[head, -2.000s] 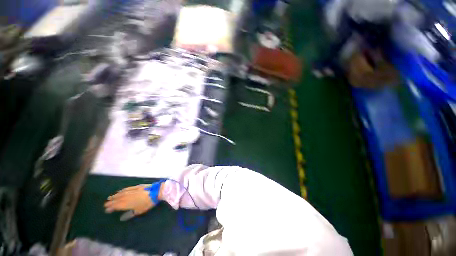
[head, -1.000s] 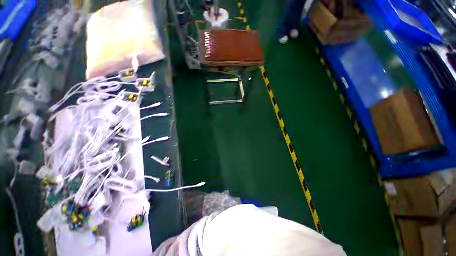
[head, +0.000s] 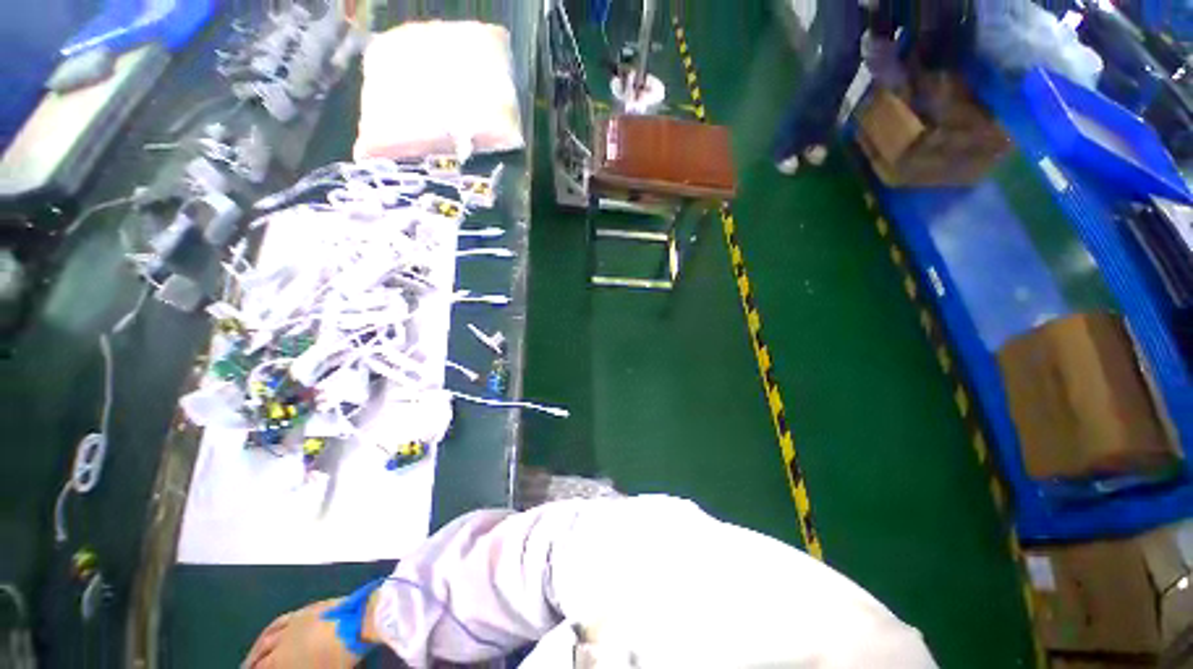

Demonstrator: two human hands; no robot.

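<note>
A heap of white output cords [head: 353,294] lies on the white sheet [head: 314,523]. Green circuit boards with yellow parts [head: 277,399] are bunched at the heap's near left, and one circuit board [head: 407,454] lies apart to the right. My right hand [head: 298,638] is at the bottom edge, below the sheet, palm down and partly cut off; it wears a blue wrist strap [head: 351,620]. Whether it holds anything is hidden. My left hand is out of the picture.
The conveyor at left carries white adapters with cords [head: 190,222]. A pale cushion [head: 438,92] lies beyond the sheet. A brown-topped stool [head: 667,157] stands on the green floor. Cardboard boxes [head: 1086,399] sit on blue pallets at right. A person's legs [head: 824,85] show at the top.
My right hand, out of view a second ago, is back at the bottom edge, lower than two seconds ago. The view has shifted, so the bench sits further right and higher than a second ago.
</note>
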